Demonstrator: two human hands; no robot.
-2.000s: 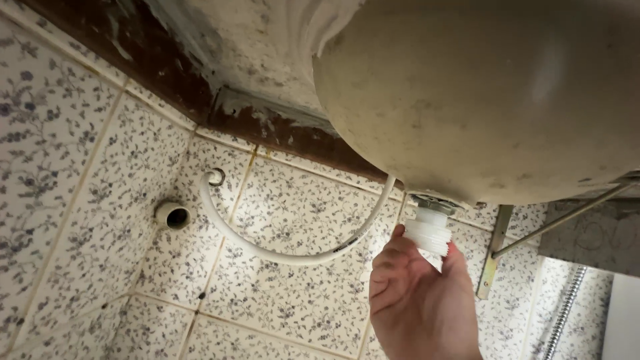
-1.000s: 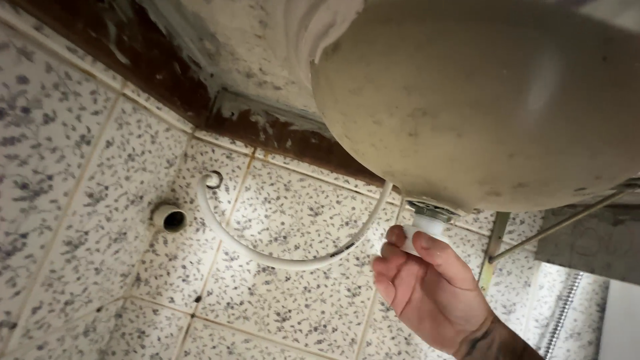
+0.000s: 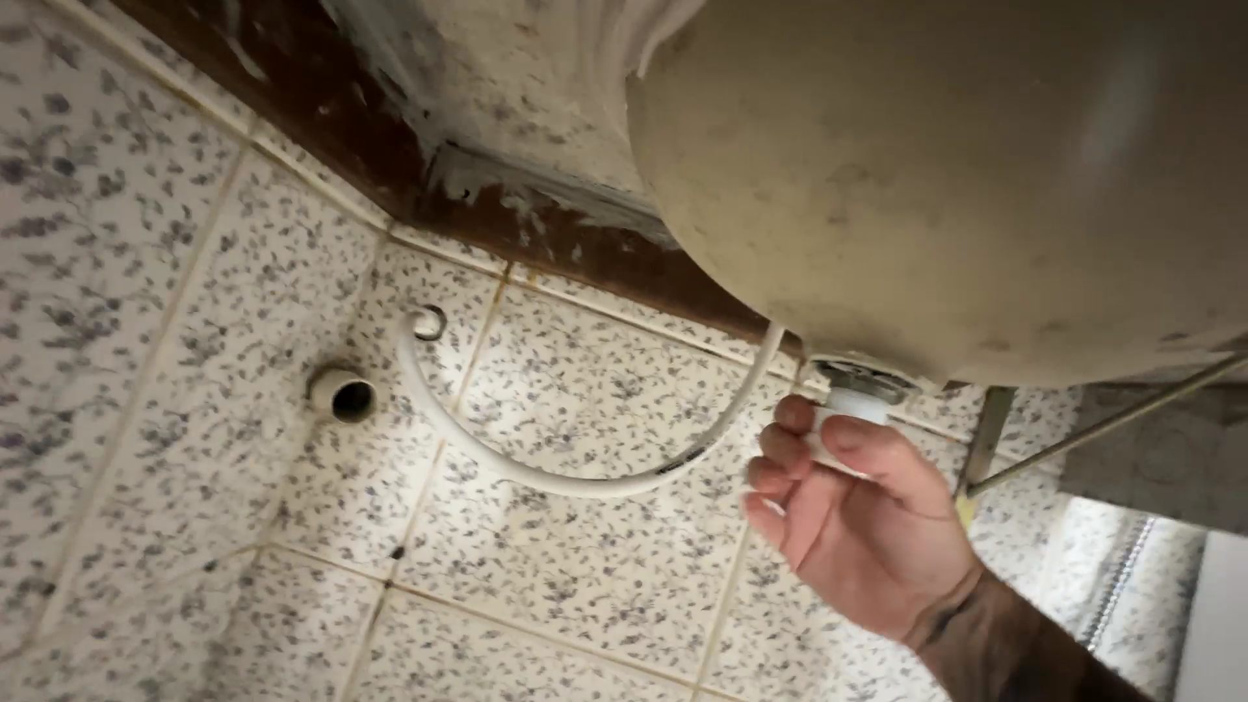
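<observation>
A basin (image 3: 936,195), seen from underneath, fills the upper right. A metal drain flange (image 3: 858,380) is set in its underside, and a white plastic drain fitting (image 3: 858,405) hangs directly below it. My right hand (image 3: 868,536), palm toward the camera, grips this fitting between thumb and fingers, which hide most of it. The forearm comes in from the lower right. A white hose (image 3: 585,486) loops from behind the basin, left of the hand, to a hole in the tiled wall. My left hand is out of view.
An open drain pipe stub (image 3: 346,395) sticks out of the flower-patterned tile wall (image 3: 585,556) at left. A brown ledge (image 3: 546,229) runs along the wall above. Right of the hand are a metal bracket (image 3: 1111,424) and a ribbed metal hose (image 3: 1119,585).
Two seconds ago my right hand held the fitting from below with its threads showing. The wrist has since turned, the forearm now slants in from the right, and the fingers cover more of the fitting.
</observation>
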